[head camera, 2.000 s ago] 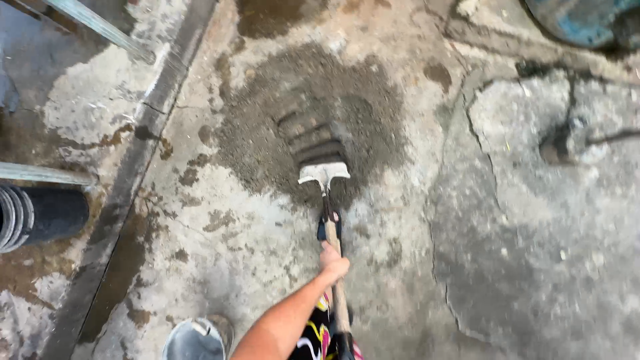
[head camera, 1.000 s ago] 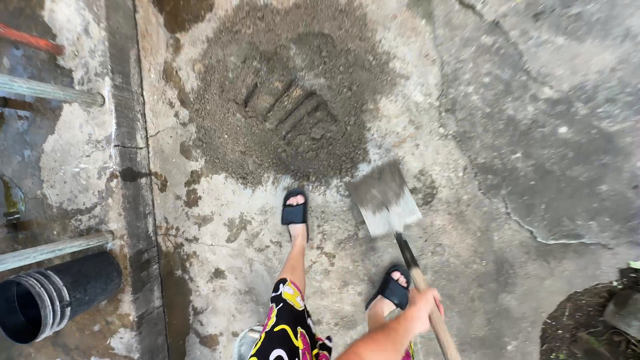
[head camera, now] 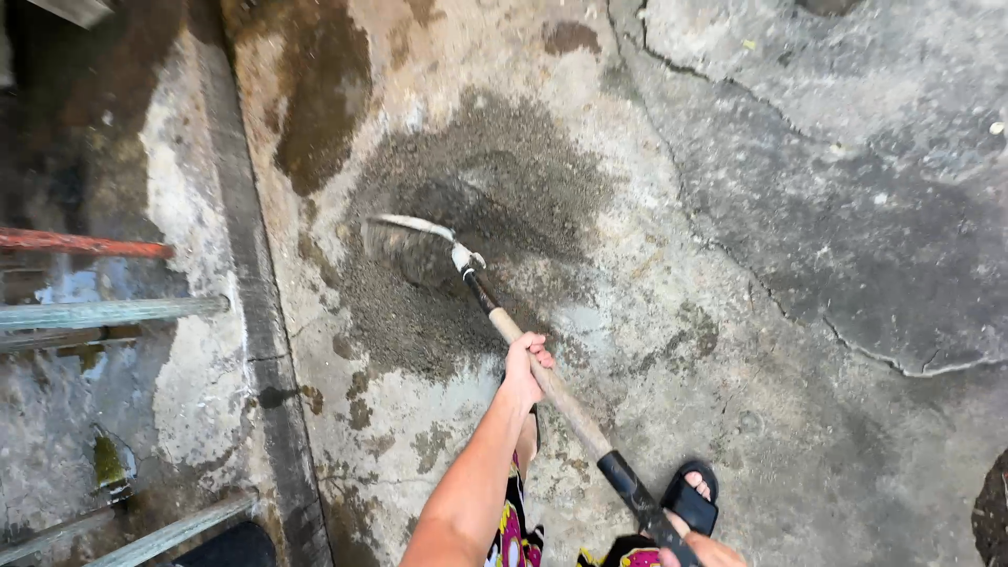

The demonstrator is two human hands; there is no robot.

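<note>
My left hand point(head camera: 529, 364) is closed around the wooden shaft of a shovel point(head camera: 568, 405), about midway along it. At the bottom edge my right hand point(head camera: 701, 550), partly cut off by the frame, grips the black upper end of the handle. The shovel's blade point(head camera: 413, 244) is turned on its side over the left part of a pile of grey sand or dry mortar mix point(head camera: 543, 181), and is blurred, with loose material around it. The pile lies spread on the concrete floor.
A low concrete curb point(head camera: 264, 354) runs down the left side. Beyond it are a red pole point(head camera: 87, 242), pale metal poles point(head camera: 110, 312) and wet ground. A black bucket point(head camera: 228, 547) shows at lower left. My sandalled foot point(head camera: 693, 496) stands at lower right. Cracks cross the floor.
The shovel blade has moved from the bare floor right of the pile onto the pile's left part. The ridges seen in the pile earlier are largely gone.
</note>
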